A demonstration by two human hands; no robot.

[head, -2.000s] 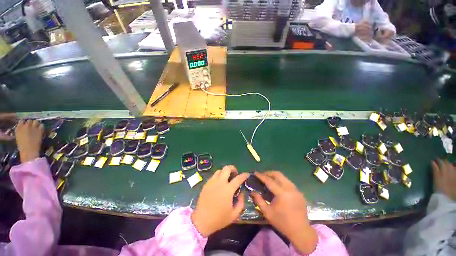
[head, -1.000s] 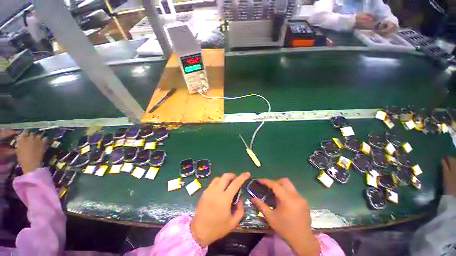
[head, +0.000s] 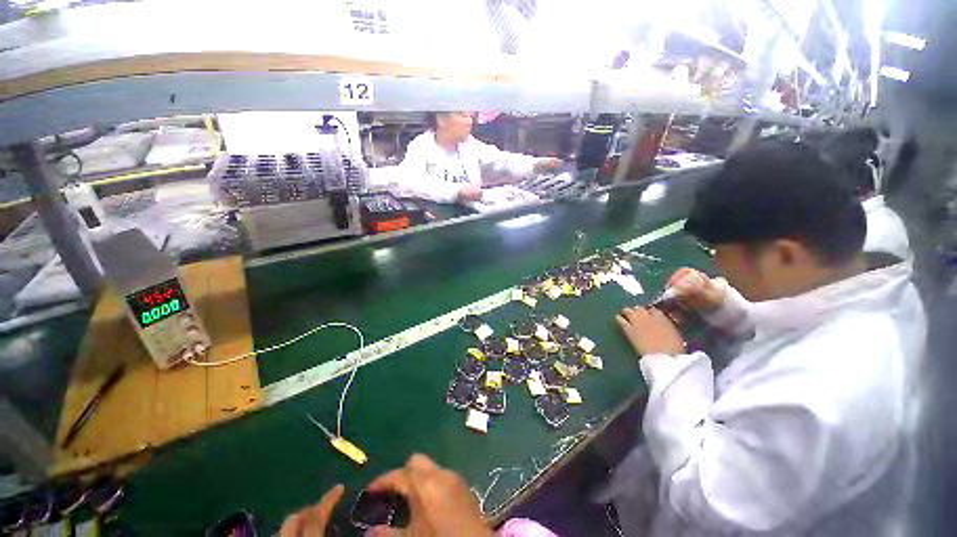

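Note:
My left hand (head: pixel 313 516) is cut off by the bottom edge, with its fingertips at the left side of a dark watch unit (head: pixel 375 510). My right hand (head: pixel 439 501) holds this unit from the right; its lower part is out of the picture. A yellow test probe (head: pixel 348 451) lies on the green bench just beyond my hands, its white cord looping back to the power supply (head: pixel 157 304), which shows red and green digits. Another watch unit (head: pixel 233 524) lies left of my hands, partly cut off.
Many watch units with white and yellow tabs (head: pixel 514 367) lie ahead to the right. A person in a white smock (head: pixel 808 388) works close at right; another person (head: pixel 451 163) sits across. A dark pen-like stick (head: pixel 94 404) lies on the wooden board (head: pixel 226 362). More units (head: pixel 58 514) are at lower left.
The view has swung right and up, so the power supply and probe appear further left and my hands sit lower, partly cut off. The watch unit is still in my hands.

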